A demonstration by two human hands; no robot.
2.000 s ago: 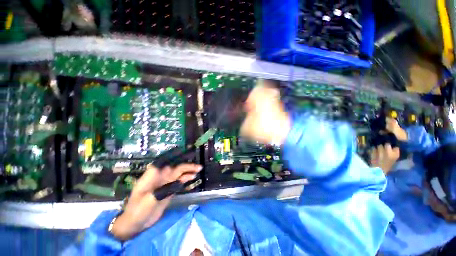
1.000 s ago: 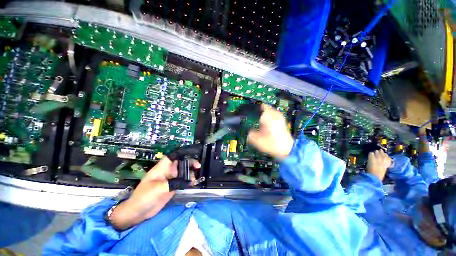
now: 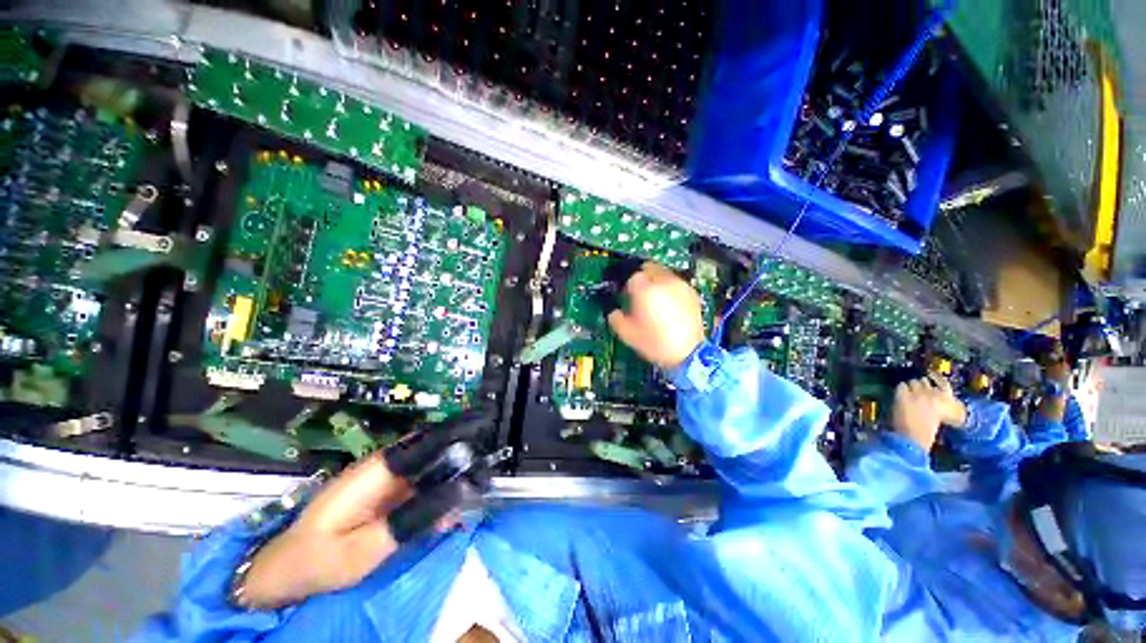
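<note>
My left hand is at the near rail, with dark coverings on its fingers. It holds several black capacitors bunched between fingers and thumb, partly blurred. My right hand is over the green circuit board in the pallet right of centre. Its dark fingertips point down at the board's upper left part; whether they pinch a part is hidden. A full green board lies in the black pallet left of centre.
A blue bin of black capacitors stands behind the far rail. A blue coiled cord runs across it to my right wrist. Another board lies far left. Other people's hands work at the right.
My right hand has moved slightly left and down over the board. My left hand has moved down and left towards me, still with black parts. The cord has shifted left.
</note>
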